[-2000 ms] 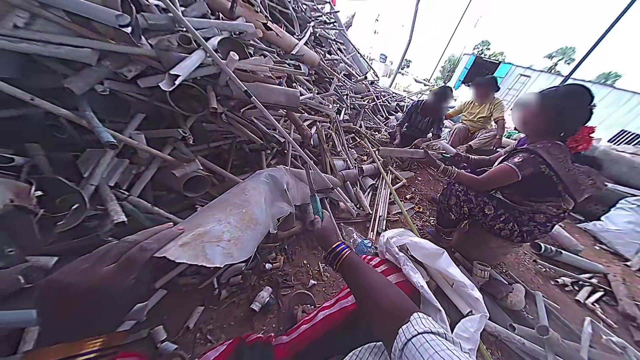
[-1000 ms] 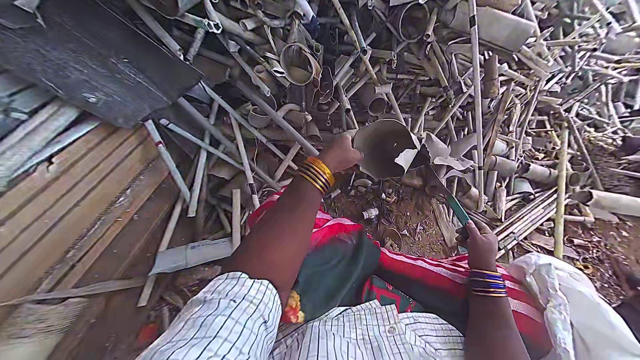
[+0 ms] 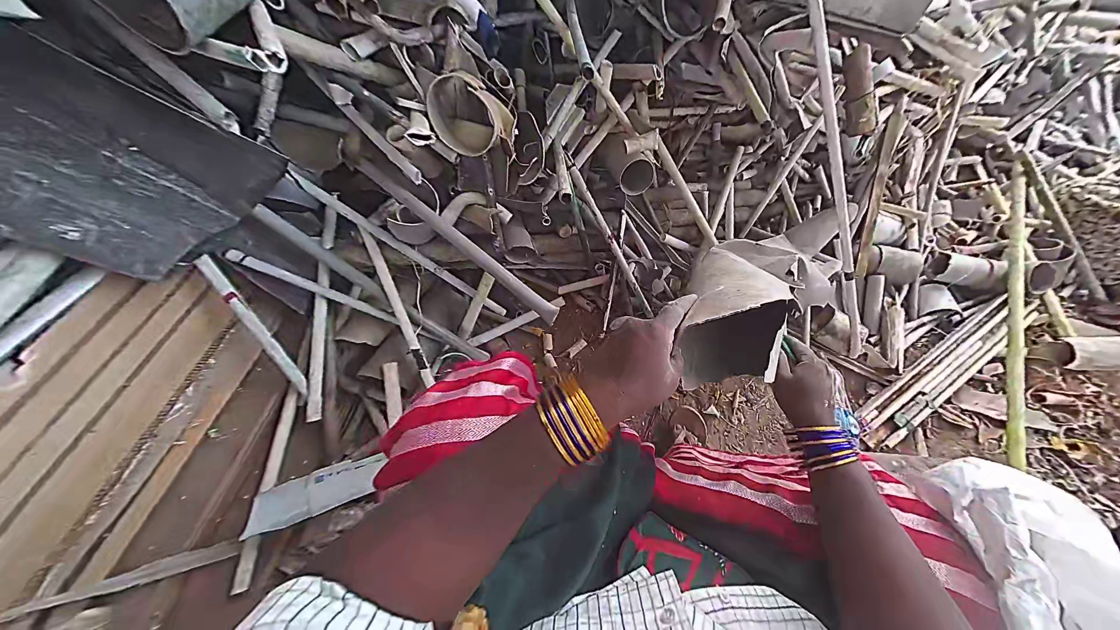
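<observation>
My left hand (image 3: 643,354), with bangles at the wrist, grips the near left edge of a curved, broken piece of grey plastic pipe (image 3: 735,284). The piece is held above the ground between my knees, its dark hollow side towards me. At its right edge, my right hand (image 3: 805,381) is closed around a green handle (image 3: 787,350). Most of that tool is hidden behind the pipe piece and my fingers.
A large heap of broken pipes (image 3: 630,166) rises in front. Ribbed brown boards (image 3: 96,385) and a dark sheet (image 3: 122,149) lie at left. Thin pipes (image 3: 945,367) lie bundled at right, near an upright yellowish stick (image 3: 1016,315) and a white sack (image 3: 1024,525).
The view has swung down and left, away from the seated people. Since one second ago, the pipe piece has turned in my hands, and my left hand has come nearer to my right.
</observation>
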